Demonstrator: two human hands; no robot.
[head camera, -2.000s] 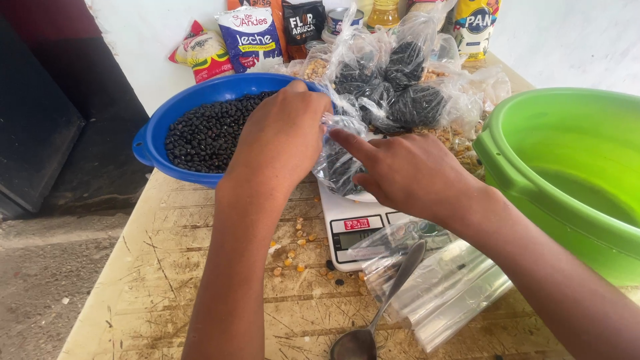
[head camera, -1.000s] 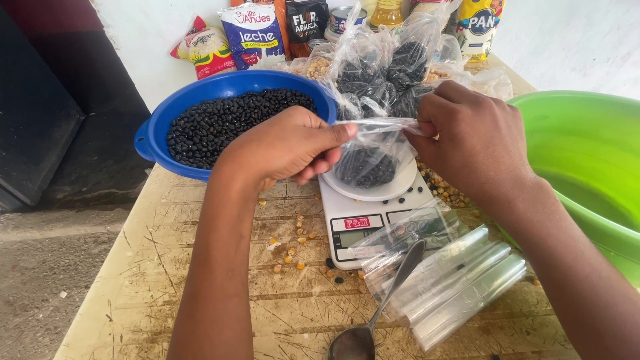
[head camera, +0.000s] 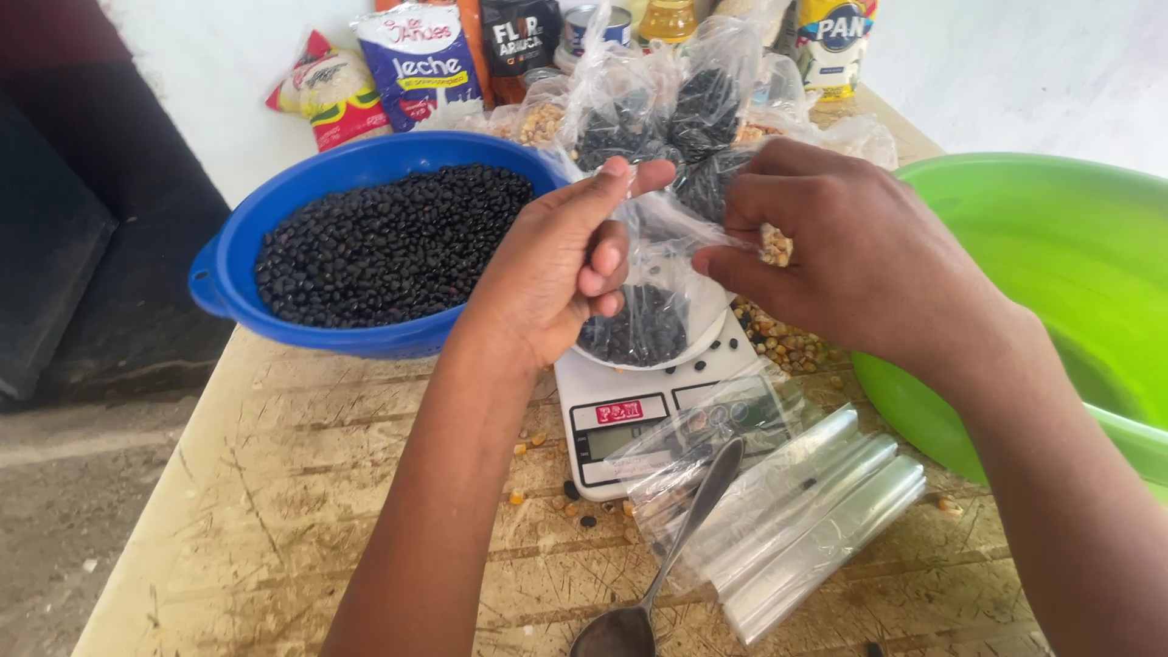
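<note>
A clear plastic bag of black beans (head camera: 639, 327) rests on the white plate of a digital kitchen scale (head camera: 584, 365). My left hand (head camera: 570, 255) is at the bag's upper left, a twisted strand of the plastic between its thumb and index finger. The opposite side of the bag's neck is pinched in my right hand (head camera: 821, 237). A blue plastic colander (head camera: 228, 246) of loose black beans (head camera: 392, 246) stands left of the scale. In front lie a metal spoon (head camera: 680, 547) and rolled clear plastic bags (head camera: 812, 520), partly over the scale's front.
Filled bags of black beans (head camera: 707, 105) and of corn kernels (head camera: 541, 123) crowd behind the scale. A green plastic basin (head camera: 1031, 182) is at the right. Food packets (head camera: 420, 64) line the wall. Loose corn kernels (head camera: 785, 342) lie scattered on the worn table (head camera: 301, 511).
Both hands were close together over the scale, then drew the bag's neck out between them. Now my left index finger points outward and my right hand is slightly raised.
</note>
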